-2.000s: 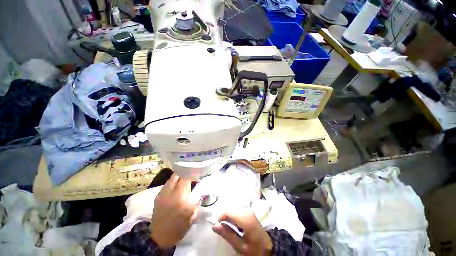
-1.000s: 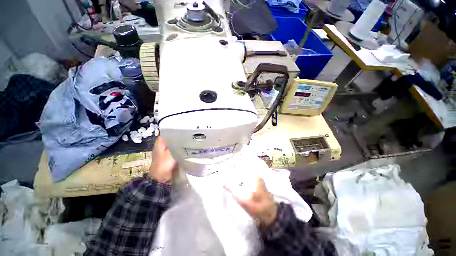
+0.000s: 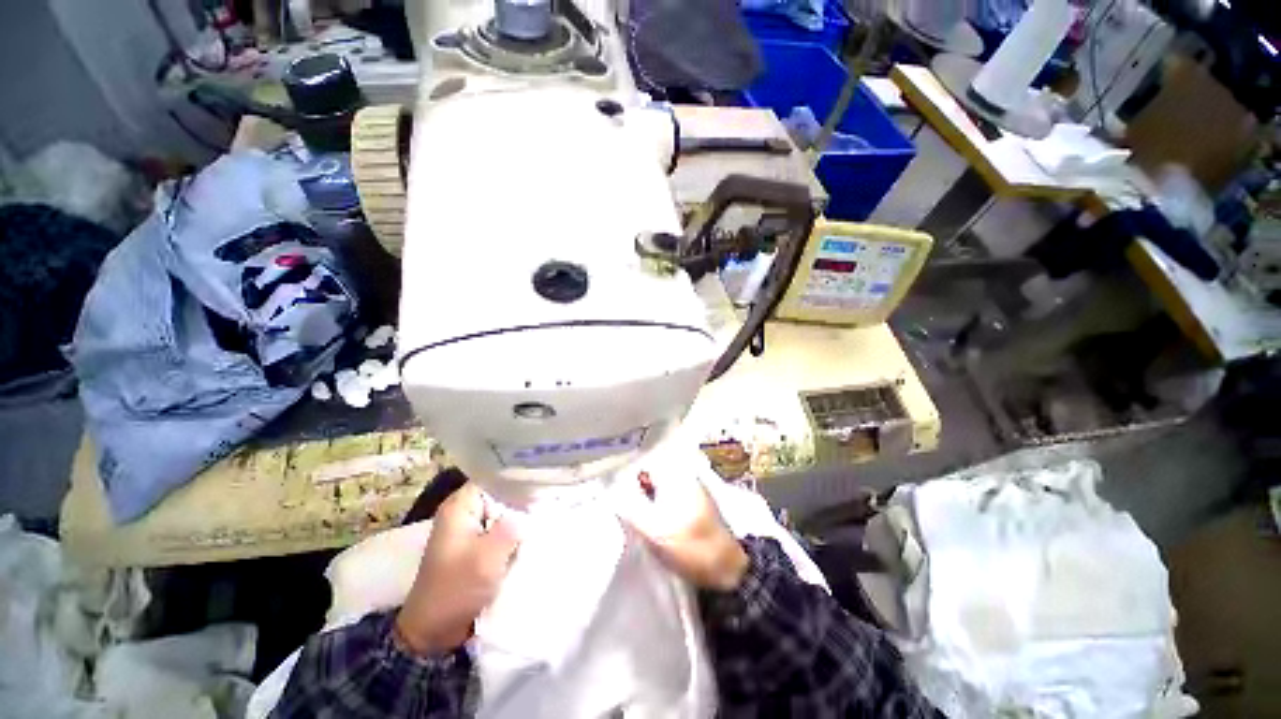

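Note:
A white cloth garment piece (image 3: 583,618) lies under the front of the cream JUKI sewing machine head (image 3: 555,400) and hangs down toward the lap. My left hand (image 3: 461,569) holds the cloth's left side just below the head. My right hand (image 3: 686,523) holds the cloth's right side near the needle area. The head and the bright glare hide the needle, the presser foot and the fingertips.
A grey-blue plastic bag (image 3: 183,337) and small white pieces (image 3: 361,382) lie left on the cream table (image 3: 239,492). A control panel (image 3: 851,273) stands right. White bundles lie at right (image 3: 1040,583) and lower left (image 3: 169,667).
Both hands have changed grip on the cloth. My right hand has moved up toward the needle area; my left hand has moved lower than one second ago. The cloth is now drawn between them.

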